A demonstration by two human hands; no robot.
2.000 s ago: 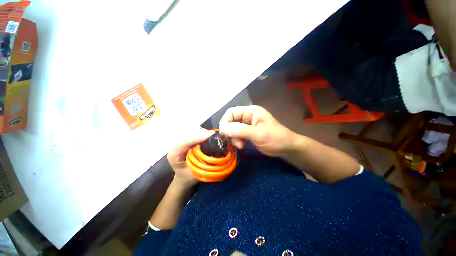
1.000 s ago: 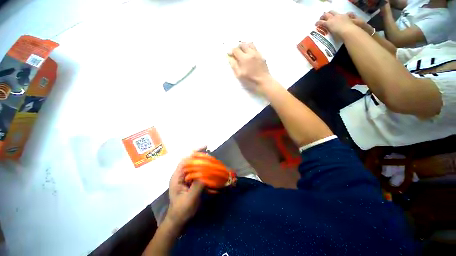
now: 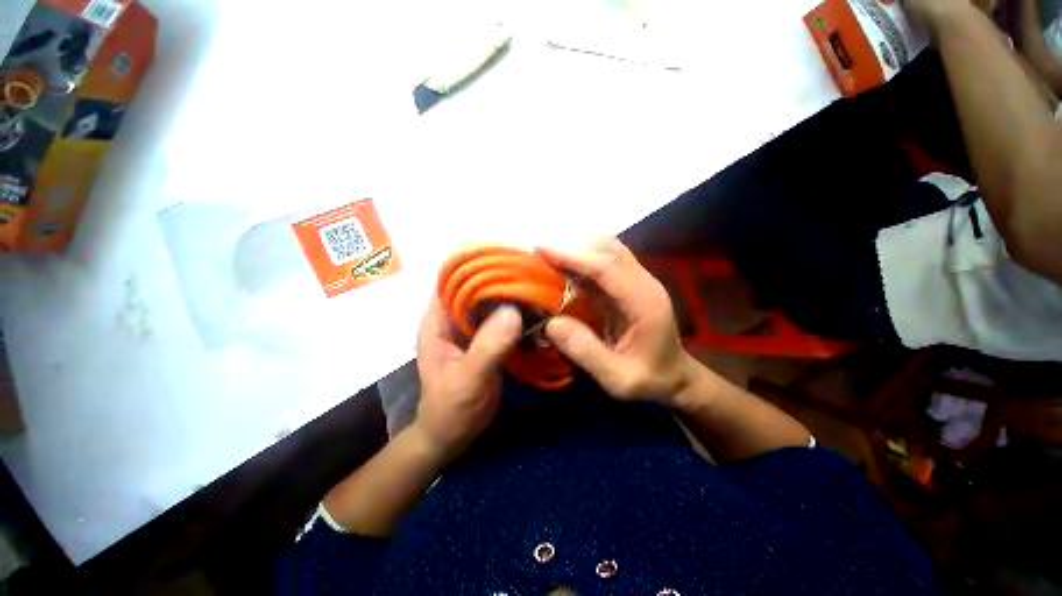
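Observation:
A coiled orange cable point(image 3: 503, 277) is held in front of my body, just off the table's edge. My left hand point(image 3: 464, 370) grips its left side, with the thumb inside the loops. My right hand point(image 3: 625, 330) holds its right side, with thumb and fingers at a thin pale tie point(image 3: 567, 298) around the coil. Dark parts inside the coil are mostly hidden by my thumbs. An orange card with a QR code point(image 3: 347, 247) lies flat on the table.
A printed retail box point(image 3: 68, 128) lies at the table's left. A utility knife point(image 3: 464, 72) lies at the back of the white table point(image 3: 233, 442). A faint transparent sheet point(image 3: 204, 274) is beside the card. A neighbour's hand holds another box point(image 3: 859, 49). A red stool point(image 3: 745, 332) stands at right.
My right hand has come back from the table to the coil. The coil has turned in my left hand, its loops now facing up. The view has shifted.

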